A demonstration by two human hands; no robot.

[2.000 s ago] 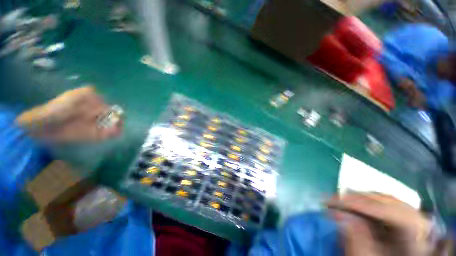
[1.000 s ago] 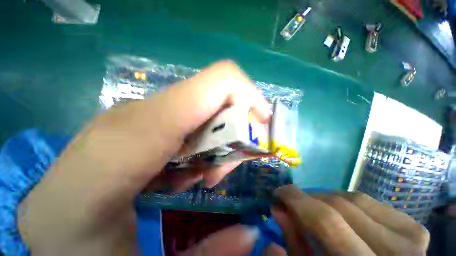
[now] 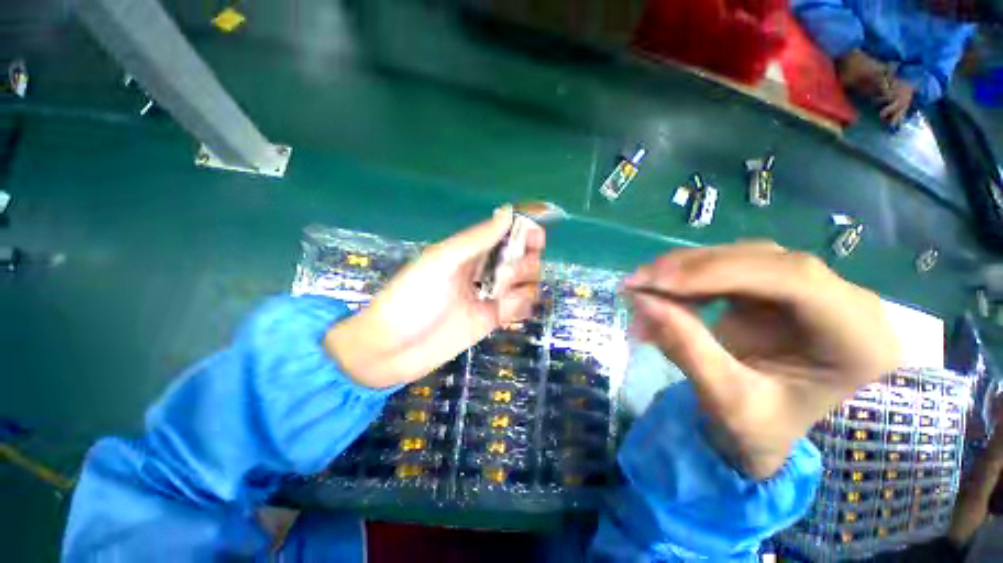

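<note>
My left hand (image 3: 440,295) is raised over the clear blister tray (image 3: 460,440), palm side showing. It holds a silver-white and dark electronic unit (image 3: 508,255) between thumb and fingers, with a thin orange-silver flap at its upper end. My right hand (image 3: 770,330) is to the right, over the tray's right edge, thumb and forefinger pinched on a small thin dark piece (image 3: 657,291). The two hands are apart. The tray's pockets hold black parts with orange-gold spots; my left hand and sleeve hide part of it.
Several units (image 3: 623,174) lie singly on the green surface (image 3: 440,143) beyond the tray. Stacked blister trays (image 3: 891,462) and a white sheet (image 3: 915,332) are at right. A grey post (image 3: 209,99) stands upper left. Red bags (image 3: 726,44) and a person's hands (image 3: 880,88) are across the line.
My left hand has moved back and turned, no longer covering the tray's middle. My right hand has risen from the lower edge and moved right, away from the left. The view has shifted.
</note>
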